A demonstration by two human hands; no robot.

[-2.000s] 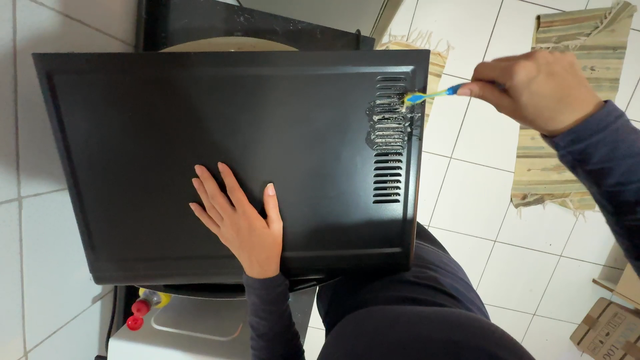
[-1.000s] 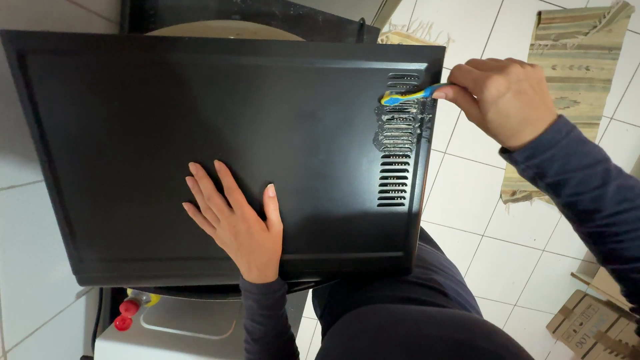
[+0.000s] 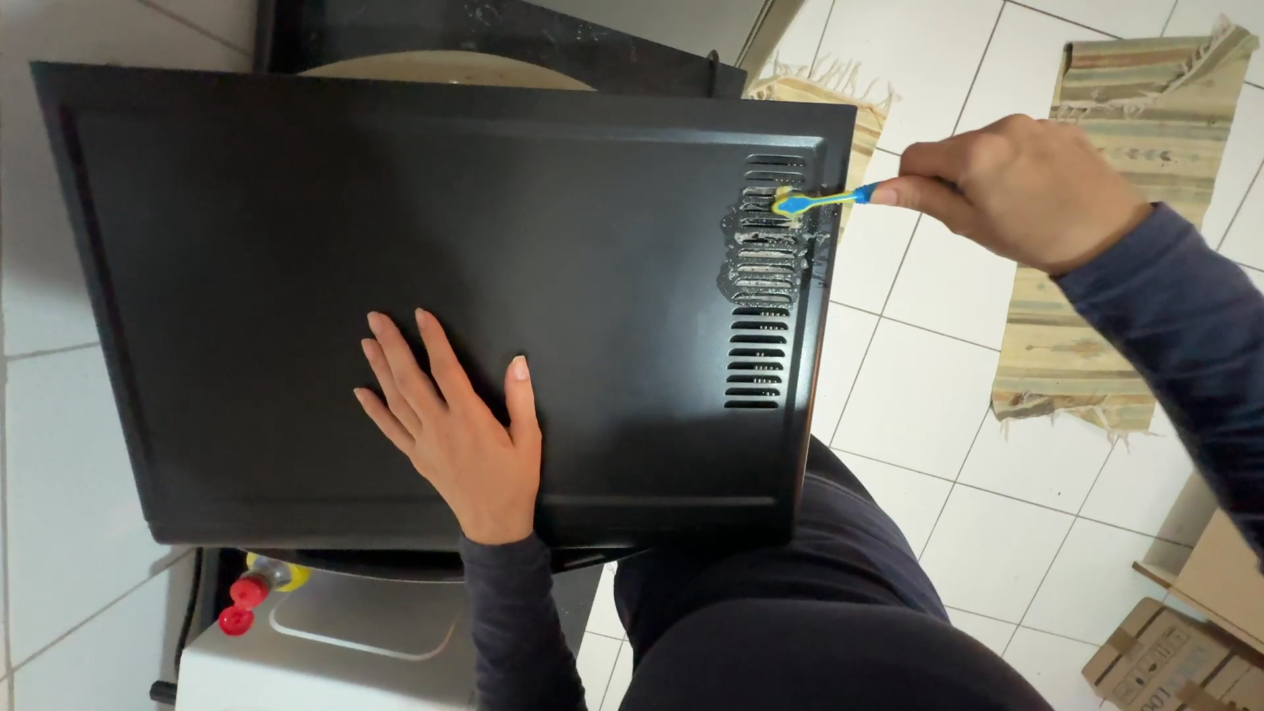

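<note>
A black metal appliance housing lies in front of me, its flat panel facing up. My left hand rests on the panel with the fingers apart, holding nothing. At the right end runs a column of vent slots; the upper and middle slots are wet with foamy liquid. My right hand grips a blue and yellow toothbrush by its handle, and the brush head lies at the upper slots. Its bristles are mostly hidden.
Beneath the housing is a white appliance, with red-capped bottles beside it. Woven rugs lie on the white tiled floor at right. A cardboard box stands at lower right. Behind the housing is a dark surface with a round, light object.
The toothbrush head has moved a little over the upper vent slots, with my right hand still holding it. My left hand stays on the panel.
</note>
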